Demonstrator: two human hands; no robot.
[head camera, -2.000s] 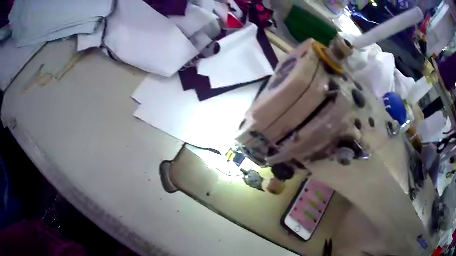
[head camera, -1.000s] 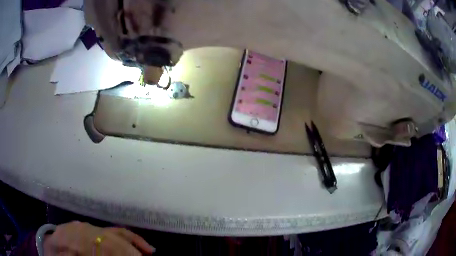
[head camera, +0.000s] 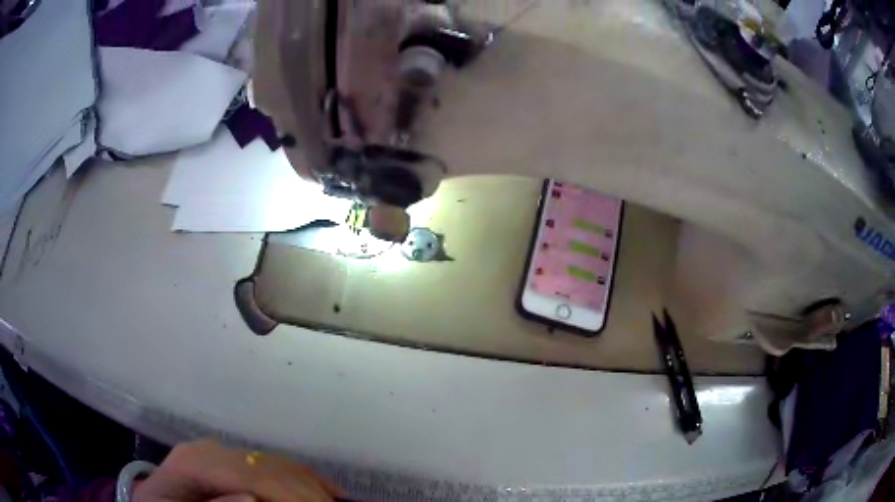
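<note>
A white-faced panel (head camera: 231, 186) lies with its right end under the lit needle area (head camera: 378, 235) of the cream sewing machine (head camera: 510, 108). A small dark purple piece (head camera: 253, 127) shows at its upper edge. My left hand (head camera: 240, 473), bare with a pale bangle at the wrist, is at the bottom left by the table's front edge, well below the panel and not touching it. Its fingers are cut off by the picture's lower edge, so its grip is hidden. My right hand is out of the picture.
A smartphone (head camera: 572, 257) with a pink screen lies under the machine arm. Black thread snips (head camera: 678, 377) lie right of it. Pale cut panels (head camera: 157, 98) lie at the upper left. Dark purple cloth (head camera: 834, 397) hangs at the right edge.
The view has swung from the machine's head and fabric heap toward the phone and snips. My left hand has come into view at the bottom left. The panel still lies by the needle.
</note>
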